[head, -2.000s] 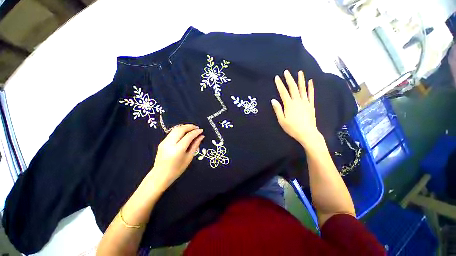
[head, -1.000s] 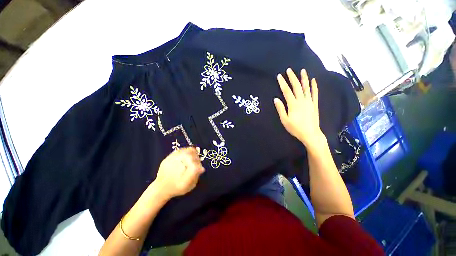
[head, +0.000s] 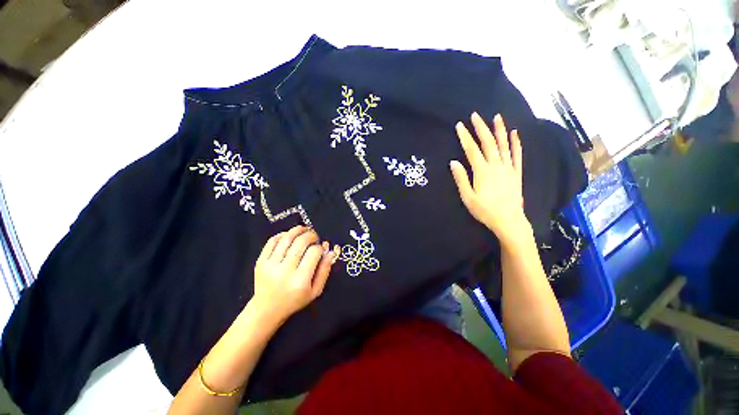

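A black blouse (head: 219, 267) lies spread on the white table, its stand collar (head: 231, 96) toward the back. Cream-gold neckline embroidery (head: 354, 123) of flowers and stepped lines shows on the chest. My left hand (head: 292, 267) rests on the chest at the lower end of the left stepped line, fingers bent with the fingertips close together; whether they pinch cloth is hidden. It covers part of the embroidery. My right hand (head: 494, 178) lies flat on the blouse to the right, fingers spread, holding nothing.
The white table (head: 105, 73) has a curved edge. Dark slim pens (head: 574, 121) lie at its right, near a clear plastic heap (head: 648, 49). A blue bin (head: 595, 296) beside the table holds a black embroidered piece (head: 564, 251). Blue containers and a wooden frame stand at the lower right.
My left hand has moved down from the upper stepped line to its lower end, and its fingers have shifted slightly since. My right hand stays flat on the cloth, slightly further right in view.
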